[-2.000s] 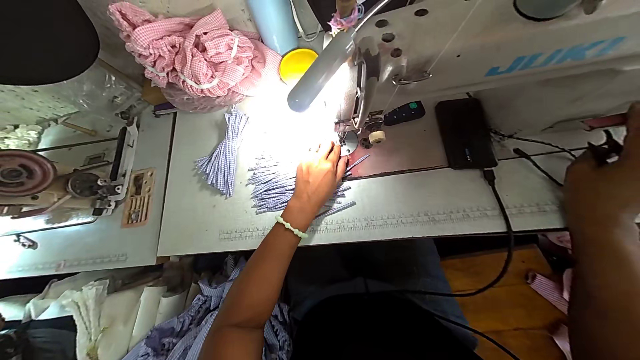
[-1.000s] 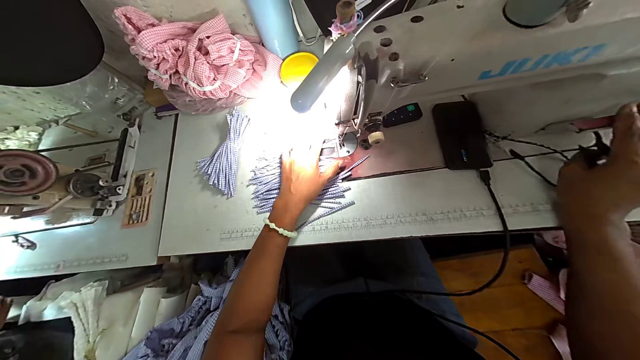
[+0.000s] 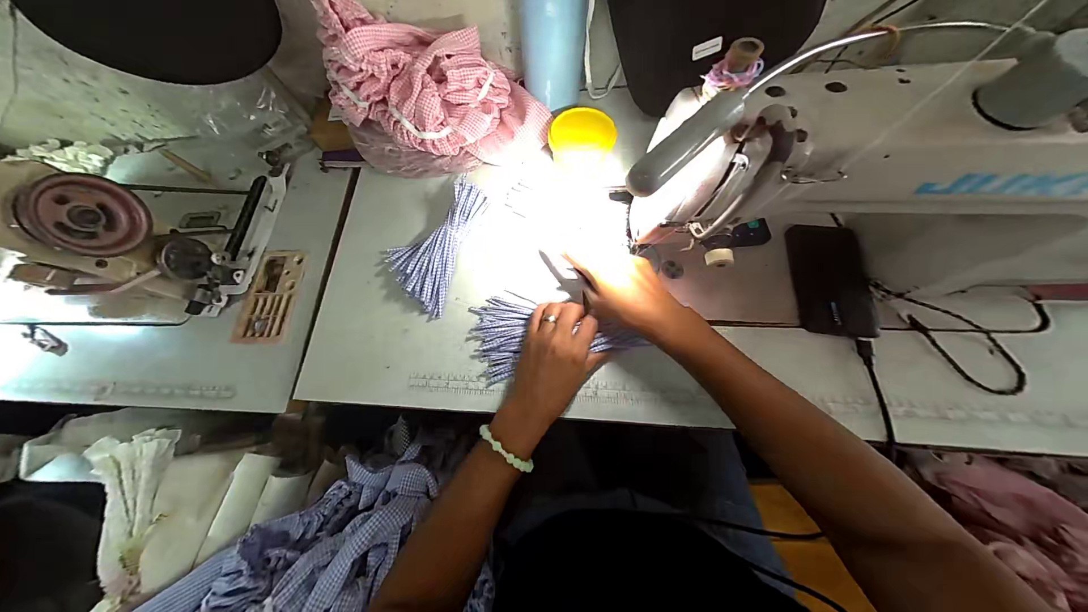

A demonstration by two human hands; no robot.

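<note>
My left hand [image 3: 557,348], with a ring and a pale green bead bracelet, lies on a bundle of blue gingham fabric strips [image 3: 501,336] near the front edge of the sewing table [image 3: 365,340]; its fingers are bent onto the strips. My right hand [image 3: 629,293] reaches in from the right, beside the left fingertips and just in front of the sewing machine head [image 3: 697,170]. A dark, pointed tool, perhaps scissors, shows at its fingers; glare hides its shape. A second bundle of blue gingham strips [image 3: 442,246] lies farther left.
Behind are pink gingham fabric [image 3: 425,85] and a yellow cup [image 3: 582,132]. A lamp [image 3: 688,144] hangs over the work. A black power bank [image 3: 829,280] with cables lies at right. Another sewing machine [image 3: 102,238] stands left; blue gingham fabric [image 3: 365,518] hangs below the table.
My right hand has moved left from the far right of the table to the bundle, beside my left hand. The left hand has moved back from the needle area onto the strips.
</note>
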